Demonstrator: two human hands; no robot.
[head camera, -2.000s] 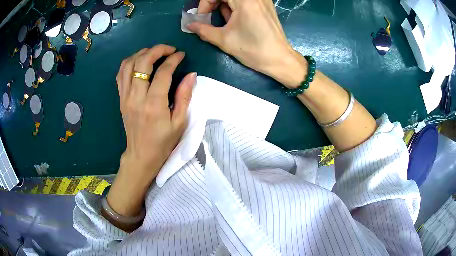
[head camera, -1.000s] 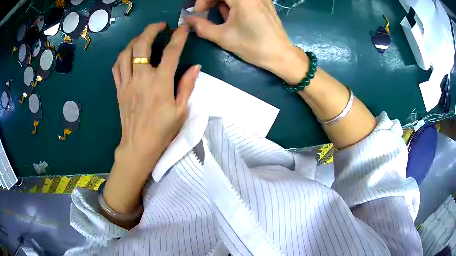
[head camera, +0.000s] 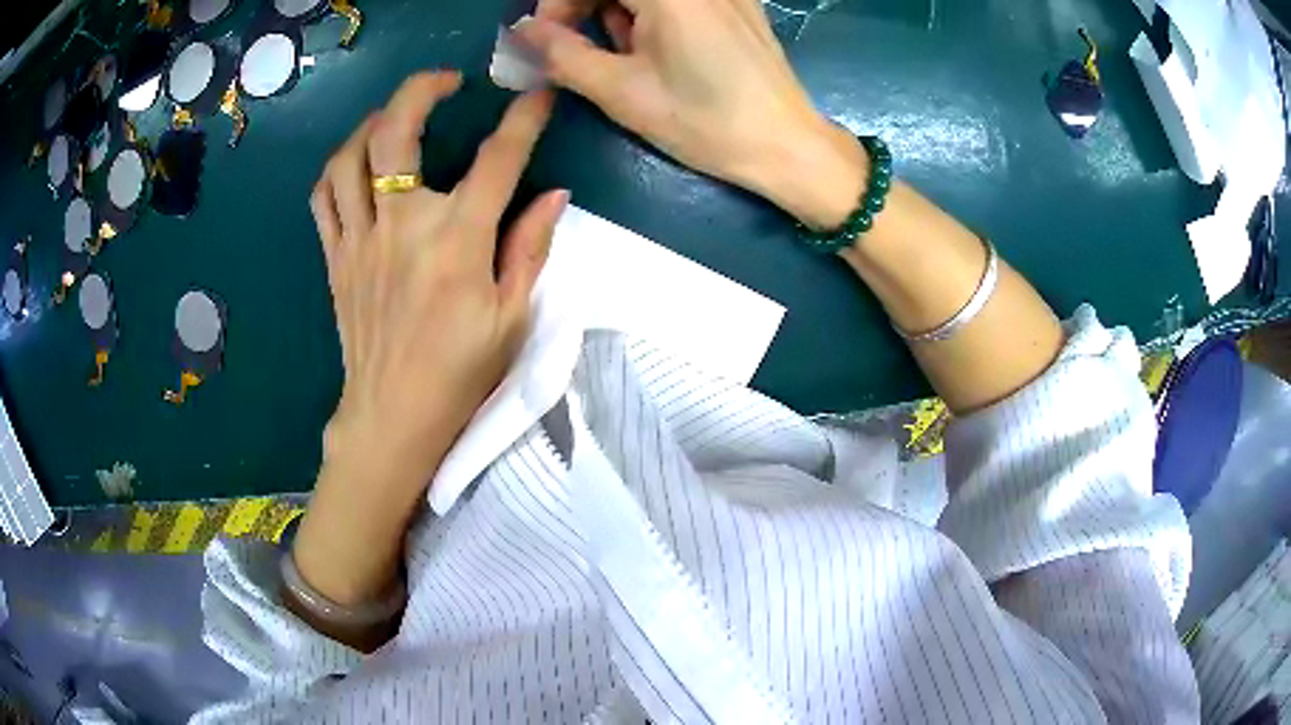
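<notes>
My right hand (head camera: 666, 85) is at the top edge of the view, thumb and fingers pinched on a small whitish-grey adhesive piece (head camera: 515, 60). What lies under it is mostly hidden by the fingers. My left hand (head camera: 425, 255) is palm down with fingers spread, its index fingertip close below the adhesive piece; whether it touches is unclear. A white backing sheet (head camera: 680, 290) lies beside and partly under my left hand, its near part curling over the lap.
Several grey-faced round modules (head camera: 198, 322) with gold tails are scattered at left, around a square dark part (head camera: 179, 172). A dark-faced module (head camera: 1077, 99) lies at right. White waste liner (head camera: 1232, 113) is heaped at far right. Yellow-black tape (head camera: 184, 526) marks the near edge.
My left hand's fingers have spread and reached up beside the adhesive piece. My right hand has shifted slightly left and up, and the adhesive piece now looks tilted.
</notes>
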